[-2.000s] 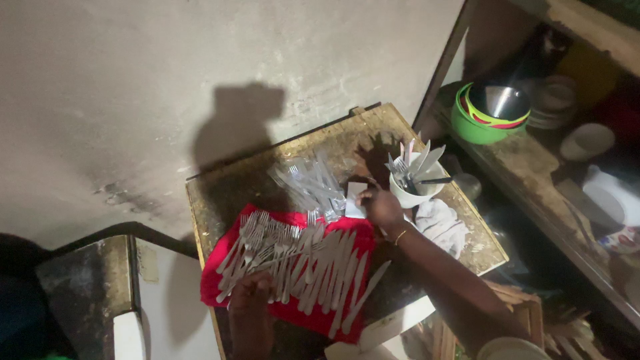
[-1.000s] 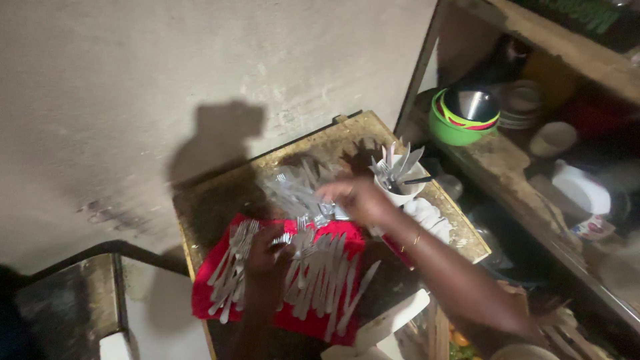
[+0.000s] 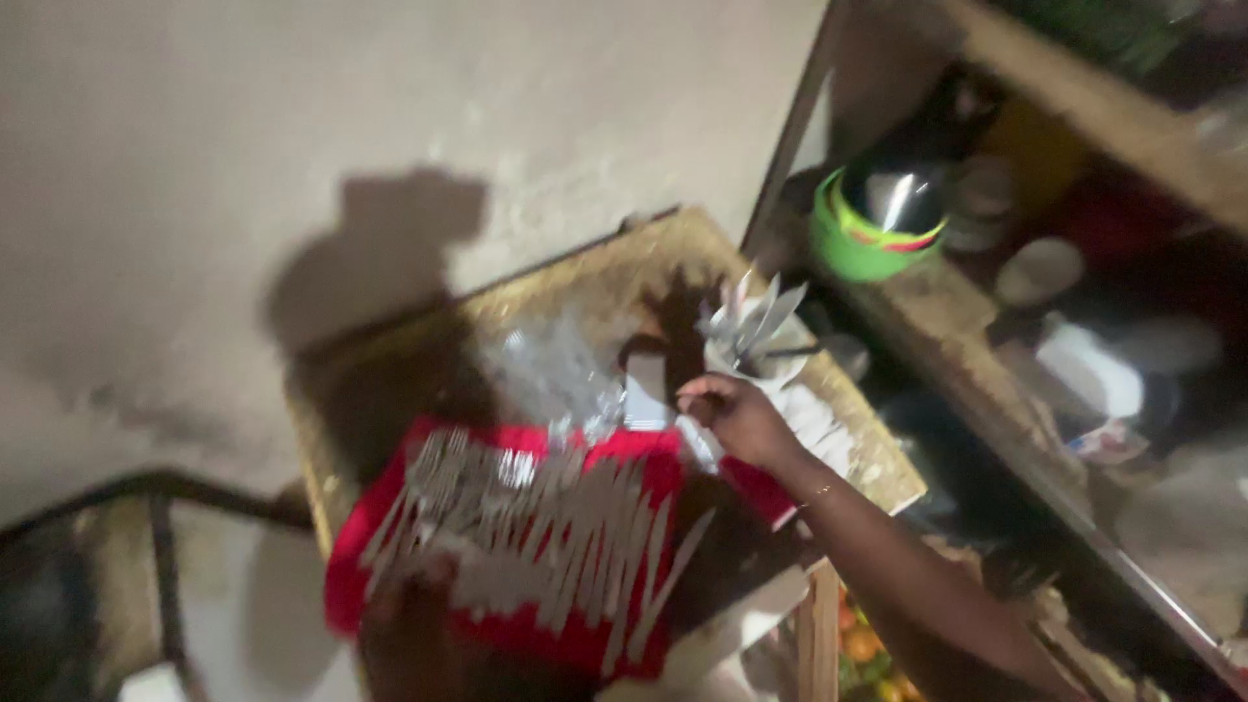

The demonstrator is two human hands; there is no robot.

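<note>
Many forks and table knives lie side by side on a red cloth on a worn wooden tabletop. My left hand is at the lower left edge of the cutlery, dark and blurred; whether it holds anything cannot be told. My right hand is beside a white card-like piece, over the table's right part, fingers bent; its grip is unclear from the blur. Clear plastic wrapping lies behind the cloth. A white container with upright cutlery stands just beyond my right hand, near a crumpled white cloth.
Nested green, yellow and red bowls with a dark one stand on the wooden shelf at the right, among other dishes. A pale wall rises behind the table. A wooden crate with orange and green produce is below the table's right edge.
My right hand has moved right, from over the plastic wrapping to beside the cutlery container. My left hand has moved down toward the lower left of the cutlery.
</note>
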